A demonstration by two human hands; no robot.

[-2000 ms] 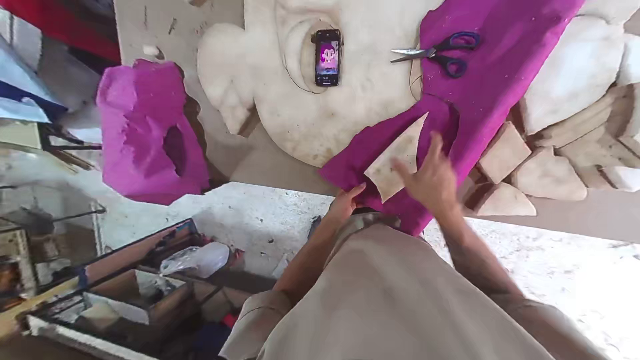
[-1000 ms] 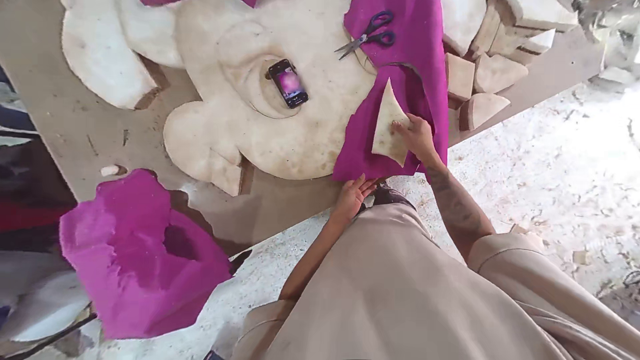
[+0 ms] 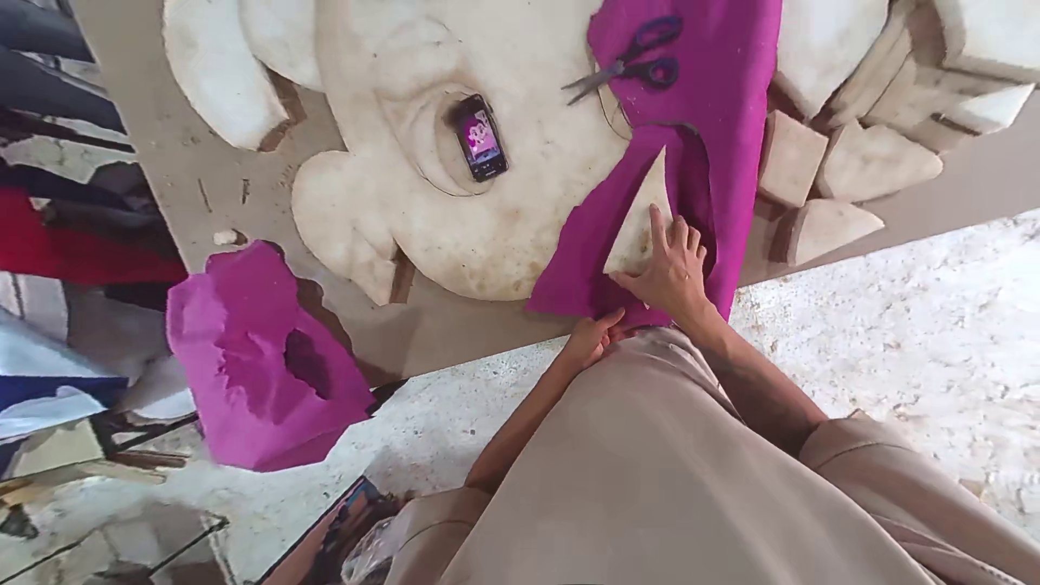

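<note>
Magenta fabric point(image 3: 731, 106) hangs over the table's near edge, with a pale, pointed foam piece point(image 3: 638, 223) lying on it. My right hand point(image 3: 670, 264) is spread over the lower part of that piece, its fingertips on the surface. Pinched between my left thumb and fingers is the fabric's near edge, so my left hand point(image 3: 595, 337) is closed on it. Scissors with dark handles point(image 3: 630, 69) rest partly on the fabric, blades apart, above my hands. A phone point(image 3: 481, 138) with a lit screen lies on a large, pale foam shape point(image 3: 520, 227).
Several cut foam blocks point(image 3: 873, 162) lie at the right of the brown table point(image 3: 455, 333). Another crumpled magenta fabric piece point(image 3: 260, 366) hangs over the table's left corner. Red cloth point(image 3: 81, 240) and other materials are at the far left. Pale floor point(image 3: 918, 325) shows beyond the edge.
My right hand had its fingers raised over the foam piece two seconds ago; now it lies spread on the piece. My left hand stays at the fabric's near edge. The view has shifted and turned.
</note>
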